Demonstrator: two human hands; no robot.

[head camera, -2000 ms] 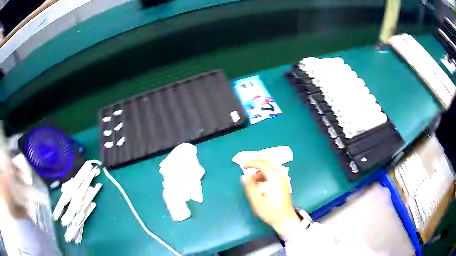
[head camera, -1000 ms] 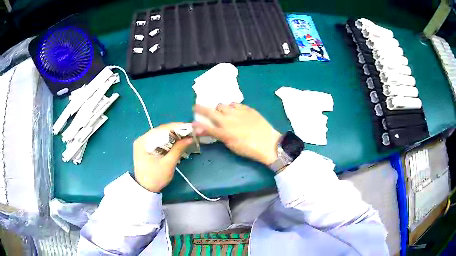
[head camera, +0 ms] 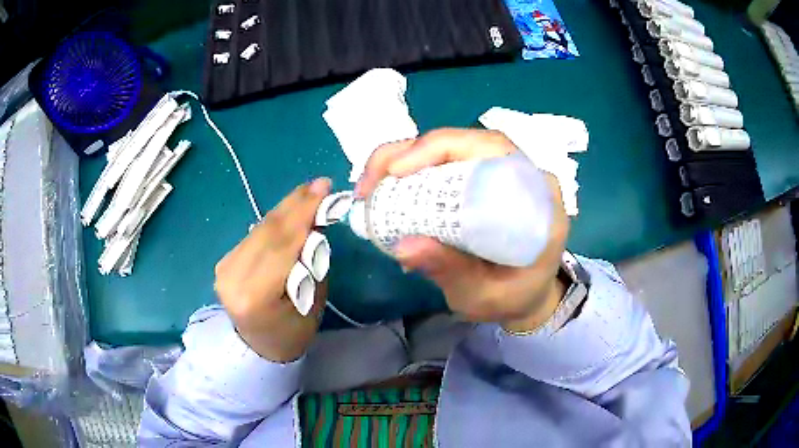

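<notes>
My left hand [head camera: 267, 271] holds three white tube housings [head camera: 300, 287] with their hollow open ends facing right and up. My right hand [head camera: 491, 289] is closed around a fat white squeeze bottle [head camera: 460, 210] with printed text, tilted on its side. The bottle's nozzle end is at the opening of the uppermost housing; whether it touches or enters cannot be told. More white housings [head camera: 131, 192] lie loose on the green mat at the left. Two crumpled white cloths or papers [head camera: 372, 109] lie beyond my hands; the right one [head camera: 547, 136] is partly hidden by my right hand.
A black parts tray [head camera: 350, 39] with tiny inserts is at the back. A blue fan [head camera: 92, 80] stands back left, with a white cord [head camera: 223, 136]. A black tray [head camera: 714, 188] of white tubes is at right. Wrapped stock [head camera: 35, 227] is far left, a blue-rimmed tote [head camera: 714, 350] lower right.
My right hand, empty-looking two seconds ago over the right cloth, now holds the bottle at the housings in my left hand. The view has shifted, so the trays sit higher in it.
</notes>
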